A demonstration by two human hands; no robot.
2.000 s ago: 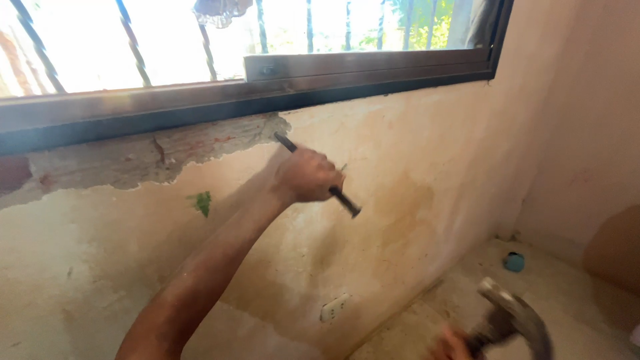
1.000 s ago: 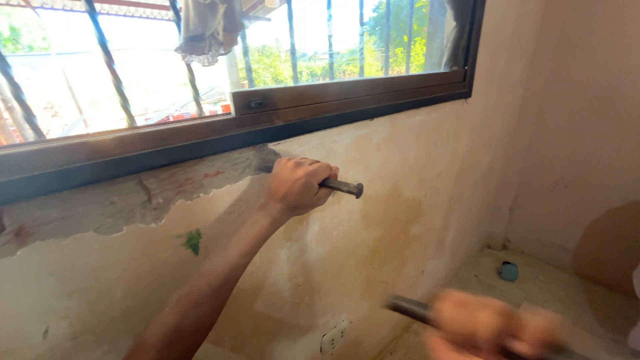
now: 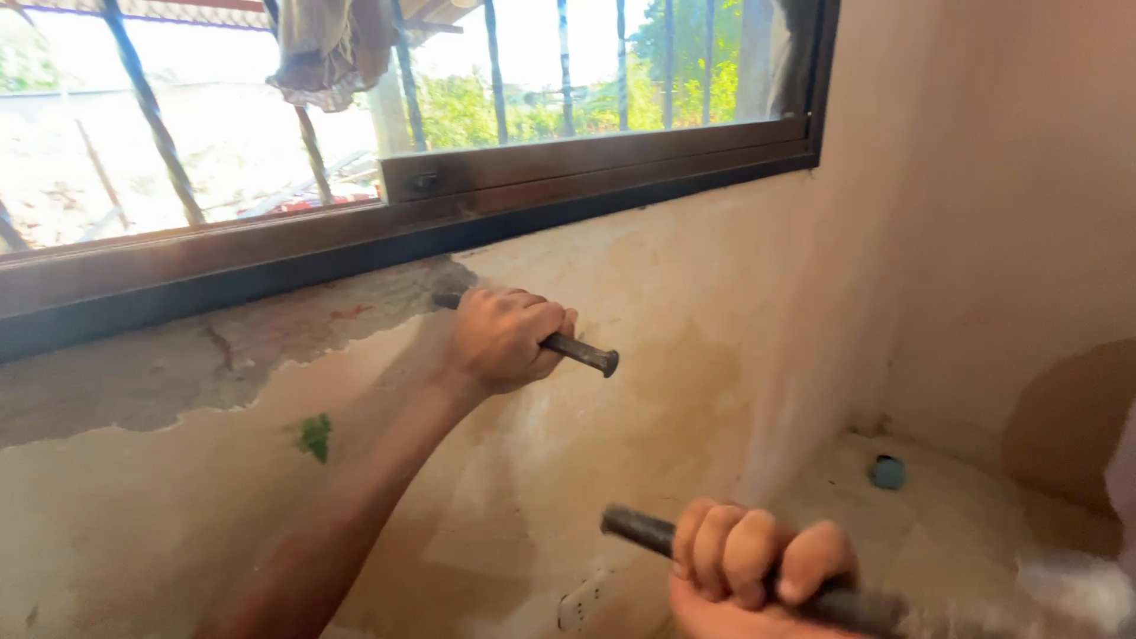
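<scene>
My left hand (image 3: pixel 510 340) grips a dark metal cold chisel (image 3: pixel 581 352) near the window's lower edge. The chisel's struck end sticks out to the right of the fist, and its other end meets the edge of the chipped plaster. Bare grey mortar (image 3: pixel 222 355) shows under the window frame, with a jagged edge against the painted wall (image 3: pixel 621 293). Lower right, my right hand (image 3: pixel 754 564) is closed around the dark handle of a hammer (image 3: pixel 639 530); the hammer's head is blurred or out of sight at the lower right.
A brown window frame (image 3: pixel 532 182) with metal bars behind it runs above the work. Cloth (image 3: pixel 333 53) hangs at the window. A wall outlet (image 3: pixel 584 603) sits low on the wall. On the floor near the corner lies a small blue-green object (image 3: pixel 887 472).
The hammer's head showed at the lower right two seconds ago; now mainly its handle is visible. The chisel lies flatter than two seconds ago, still in my left hand. The view has shifted somewhat.
</scene>
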